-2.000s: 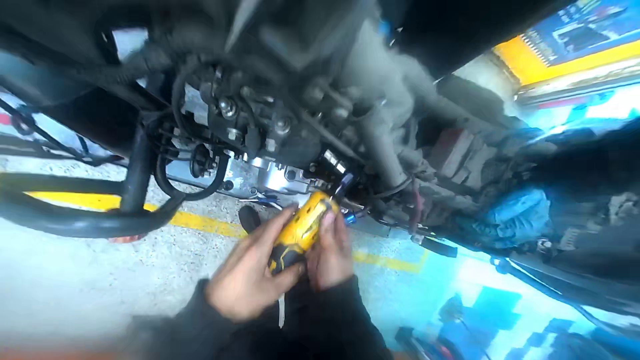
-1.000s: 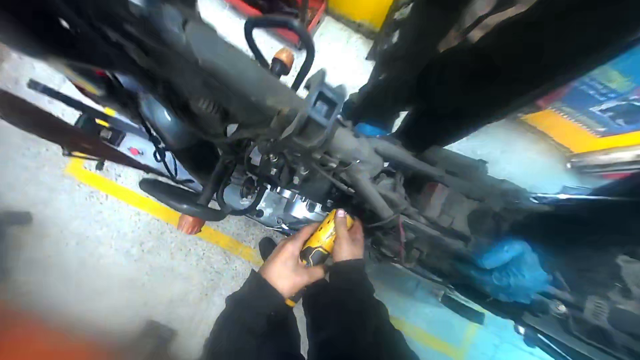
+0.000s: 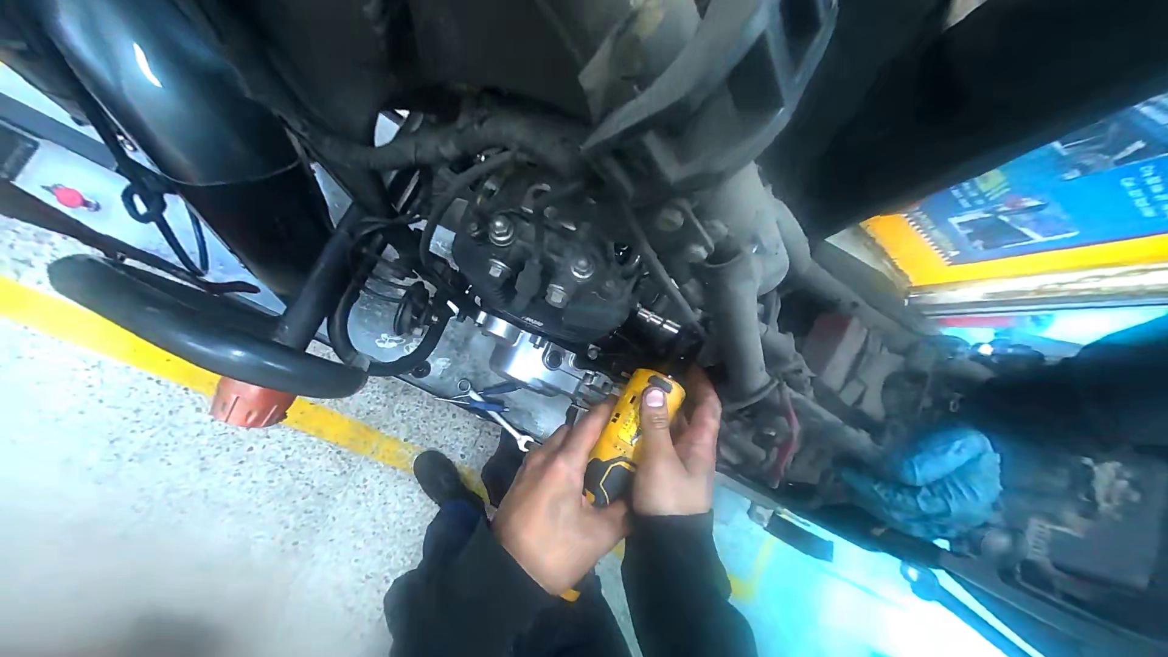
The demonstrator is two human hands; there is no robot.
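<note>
A yellow and black cordless power tool (image 3: pixel 630 436) is held between my two hands at the side of a motorcycle engine. My left hand (image 3: pixel 558 506) wraps its lower body. My right hand (image 3: pixel 677 447) grips its upper part, the thumb on top. Its front end reaches in near a metal socket (image 3: pixel 659 321), beside the dark engine cylinder head (image 3: pixel 547 260); the exact contact is hidden. Below the head is the bright metal engine part (image 3: pixel 538 360). A combination wrench (image 3: pixel 497 415) lies just left of my hands.
A co-worker's blue-gloved hand (image 3: pixel 944 484) rests on the motorcycle at right. The frame tube (image 3: pixel 739 319) runs close beside my right hand. A black curved bar (image 3: pixel 201 338) and an orange turn signal (image 3: pixel 251 403) stick out at left. A yellow line (image 3: pixel 356 438) marks the floor.
The view has come closer to the engine since one second ago. My hands still hold the yellow tool at the engine. The gloved hand remains at the right.
</note>
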